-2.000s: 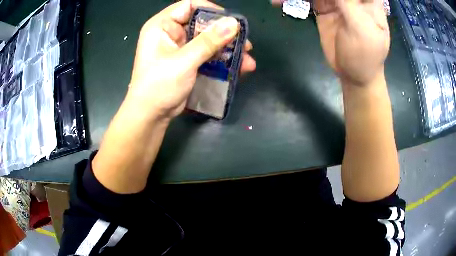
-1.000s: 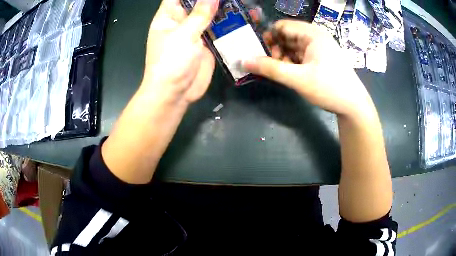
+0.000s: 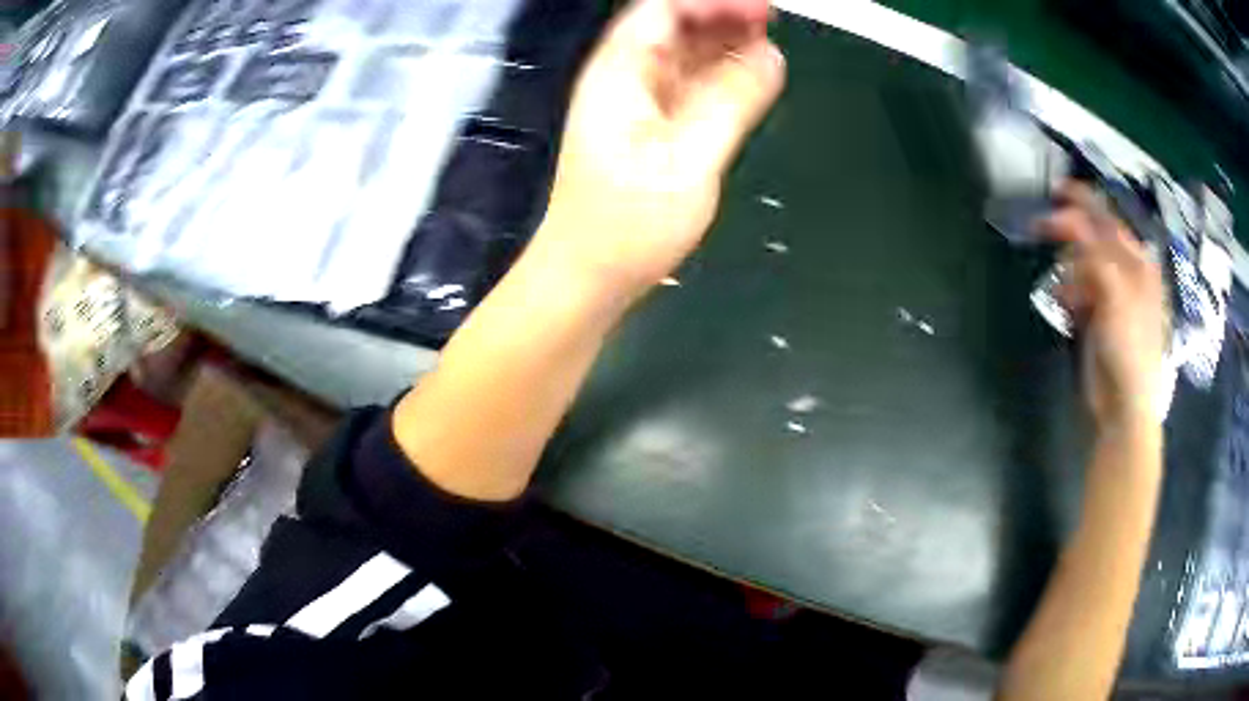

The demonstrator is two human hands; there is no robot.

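Note:
A blurred phone unit (image 3: 1016,158) with a pale rectangle is at the back right, by the white strip. My right hand (image 3: 1116,295) has its fingertips at the phone's near end and appears to grip it there; blur hides the exact grip. My left hand (image 3: 664,151) is raised at the top centre beside the dark tray edge, its fingers curled and partly cut off by the frame's top. No object shows in it, but the inside of the fingers is hidden.
A translucent white tray (image 3: 308,178) on glossy black trays (image 3: 500,185) lies at left. White scraps (image 3: 803,404) dot the green mat (image 3: 877,315). Boards (image 3: 1203,308) lie behind my right hand. A clear parts tray (image 3: 1219,603) is at the right edge. A cardboard box (image 3: 199,459) stands lower left.
The view has swung left. The phone has left my left hand and is now at the back right by my right hand, which has reached outward. More white scraps show on the mat.

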